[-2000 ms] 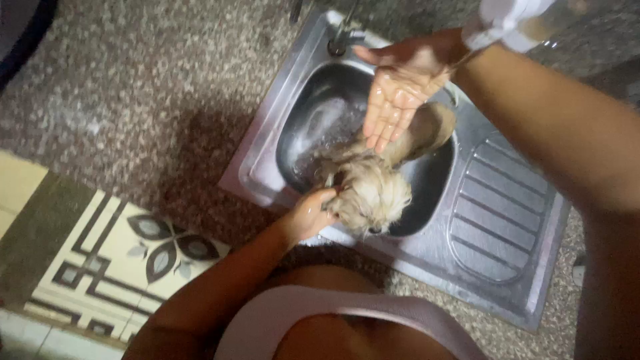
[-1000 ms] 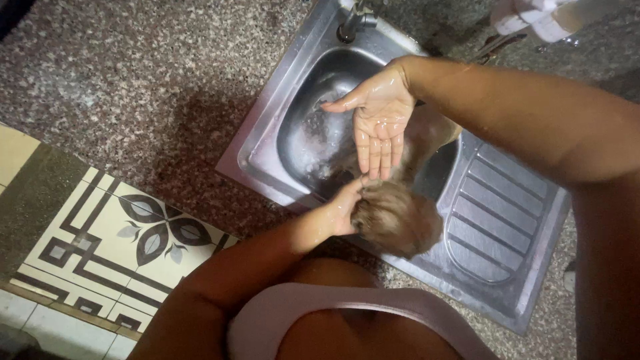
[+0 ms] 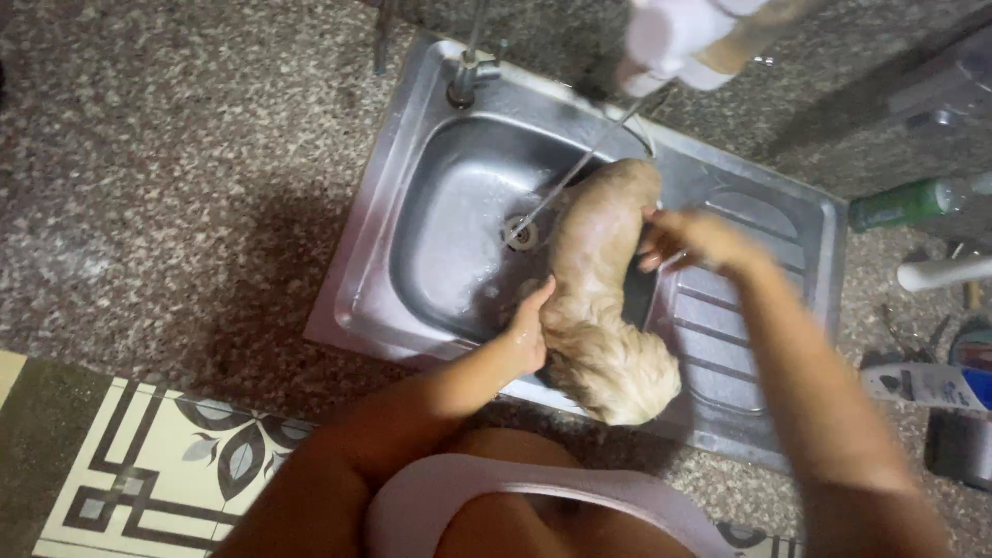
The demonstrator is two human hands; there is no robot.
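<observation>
A wet, cream-coloured small dog (image 3: 601,240) stands in the basin of a stainless steel sink (image 3: 364,256), its shaggy head over the near rim. My left hand (image 3: 531,329) rests against the side of its neck and chest, fingers partly hidden by fur. Beside its flank, on the drainboard side, is my right hand (image 3: 690,240), blurred, with fingers bent; whether it touches the coat is unclear. A thin stream of water (image 3: 570,174) runs down to the drain (image 3: 521,232) from near a white fixture (image 3: 674,39).
At the sink's back left corner stands a metal tap (image 3: 463,81). The ribbed drainboard (image 3: 713,333) lies to the right. Beyond it, on the speckled stone counter (image 3: 194,155), are a green bottle (image 3: 903,204), a white tube with a blue end (image 3: 926,385) and a dark container (image 3: 957,449).
My right hand has moved from above the basin to the dog's right-hand flank. The water stream now falls visibly to the drain. My left hand stays at the dog's front.
</observation>
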